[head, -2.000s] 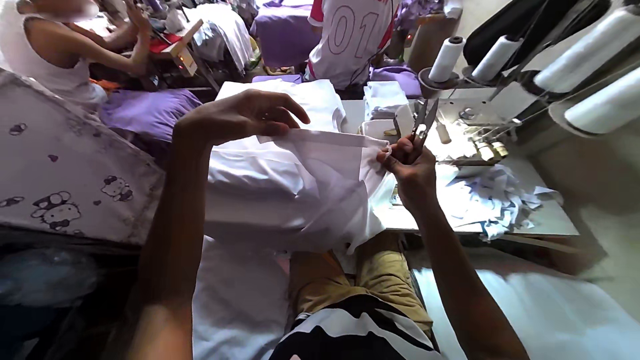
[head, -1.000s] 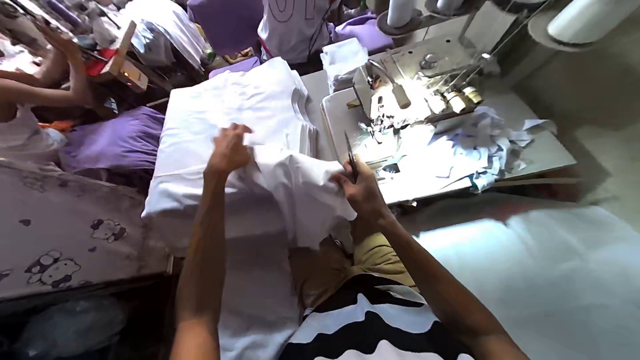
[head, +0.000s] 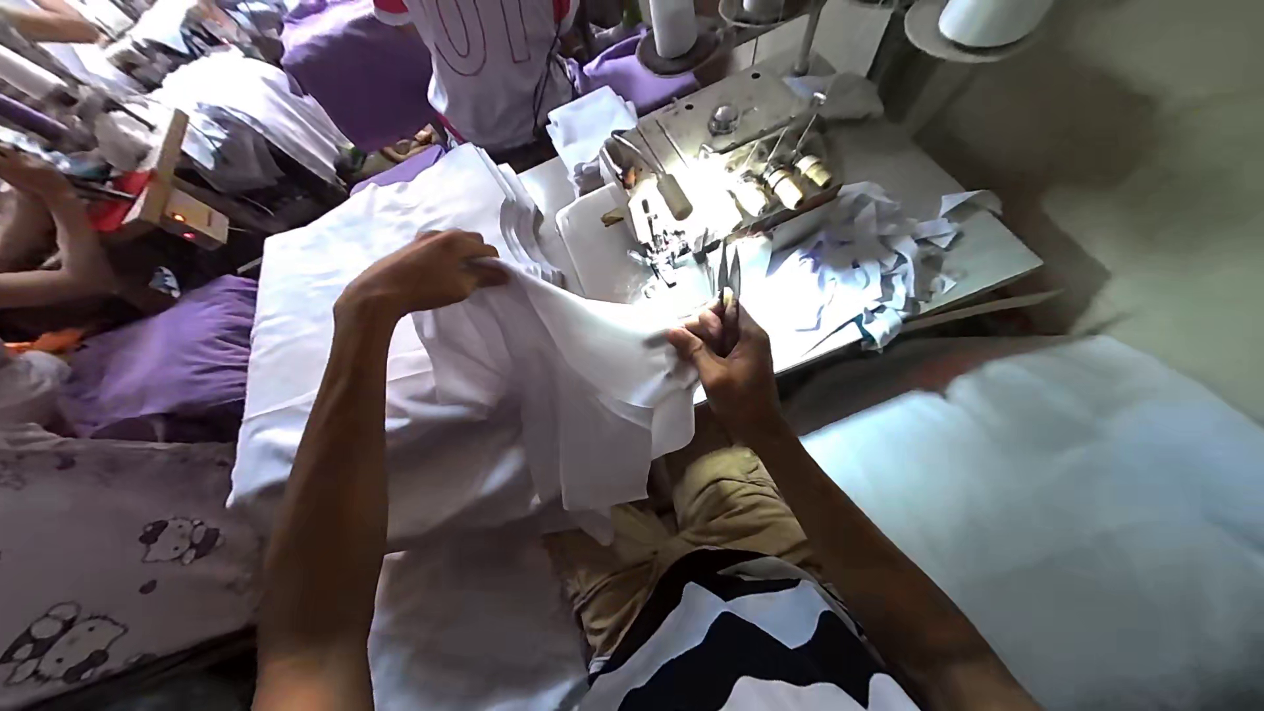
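A white fabric piece (head: 592, 346) hangs in folds between my two hands, over my lap. My left hand (head: 425, 276) pinches its upper edge above the left stack. My right hand (head: 731, 360) grips the fabric's other end and also holds small metal scissors (head: 729, 276), blades pointing up. Behind my right hand stands an overlock sewing machine (head: 731, 128), its needle area brightly lit. A stack of white fabric (head: 336, 276) lies to the left of the machine, partly behind my left arm.
Fabric scraps (head: 869, 257) lie on the machine table (head: 987, 247) at right. Thread cones (head: 673, 28) stand behind the machine. White cloth (head: 1066, 504) spreads at lower right, printed cloth (head: 109, 563) at lower left. A person in a white shirt (head: 494, 59) sits beyond; another person's arm (head: 44, 237) shows at far left.
The fabric, bunched between my hands a second ago, is now spread wider between them. Two seconds ago it was held out flatter. The view has shifted.
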